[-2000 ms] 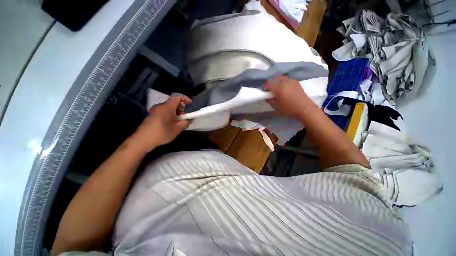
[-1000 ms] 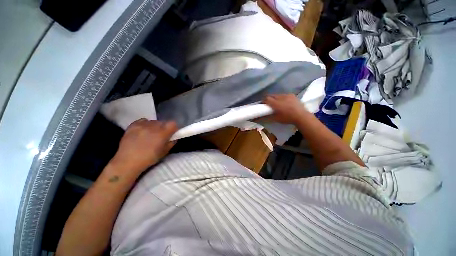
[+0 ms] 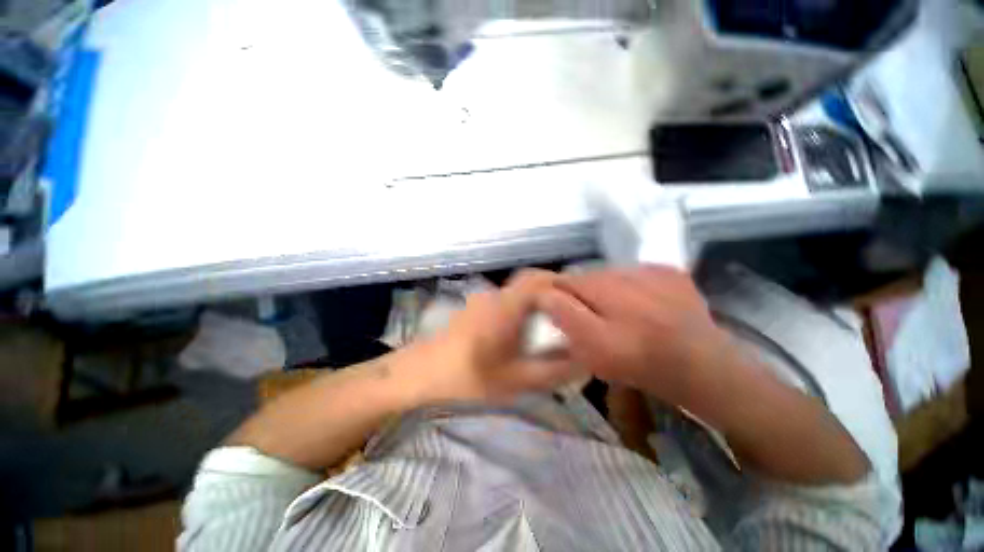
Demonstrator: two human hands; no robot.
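Observation:
My left hand [image 3: 502, 340] and my right hand [image 3: 642, 323] are close together in front of the table edge, both blurred. They are closed around a pale cloth piece [image 3: 545, 334], of which a little white shows between them. A white end of cloth [image 3: 660, 232] sticks up beyond my right hand, over the table's front edge. Finger positions are hard to make out. More pale cloth [image 3: 788, 323] hangs beside my right forearm.
The white sewing machine table [image 3: 270, 162] spans the view. The machine head [image 3: 674, 76] is cut off at the top, its needle area [image 3: 432, 70] blurred. A black phone [image 3: 714, 152] and a recessed tray [image 3: 831, 156] are at right. Pale cloth [image 3: 232, 345] hangs lower left.
The view has swung from the cloth pile at my right to the machine table. My hands, earlier apart along a white and grey cloth edge, are now together, bunching pale cloth.

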